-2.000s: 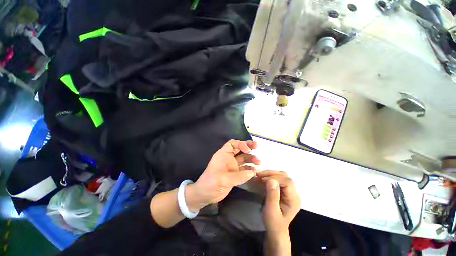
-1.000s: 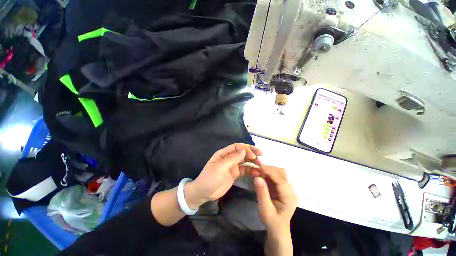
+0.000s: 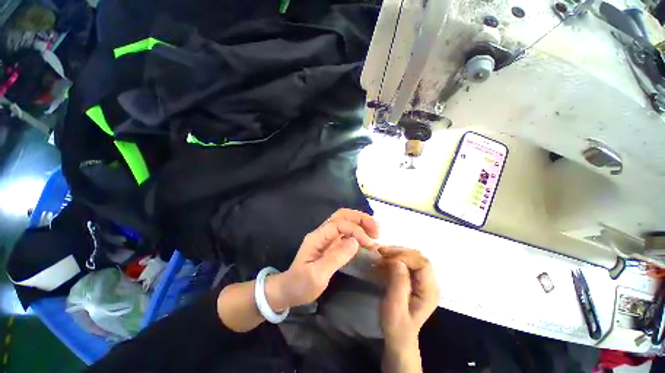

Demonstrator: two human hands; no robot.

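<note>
My left hand point(image 3: 321, 264), with a pale bracelet at the wrist, is raised before the table's front edge, palm turned up and fingers curled. My right hand point(image 3: 410, 295) is beside it, with thumb and index finger close together. The fingertips of both hands meet or nearly meet. Whether something tiny is between them cannot be told. A smartphone point(image 3: 472, 179) with a lit screen lies on the cream machine bed point(image 3: 521, 191), right of the presser foot point(image 3: 413, 149). A black garment point(image 3: 255, 189) with neon green trim point(image 3: 132, 162) is heaped left of the needle.
The sewing machine head point(image 3: 554, 80) fills the upper right. Black snips point(image 3: 585, 303) and a small metal plate point(image 3: 545, 282) lie on the white table point(image 3: 496, 280). A blue basket point(image 3: 162, 293) with a clear bag point(image 3: 109, 302) stands at lower left. Red cloth point(image 3: 623, 360) shows at lower right.
My hands stay close together while the fingers shift. My right thumb and fingers have changed their bend, and my left fingers have moved slightly. The phone, garment and tools lie as before.
</note>
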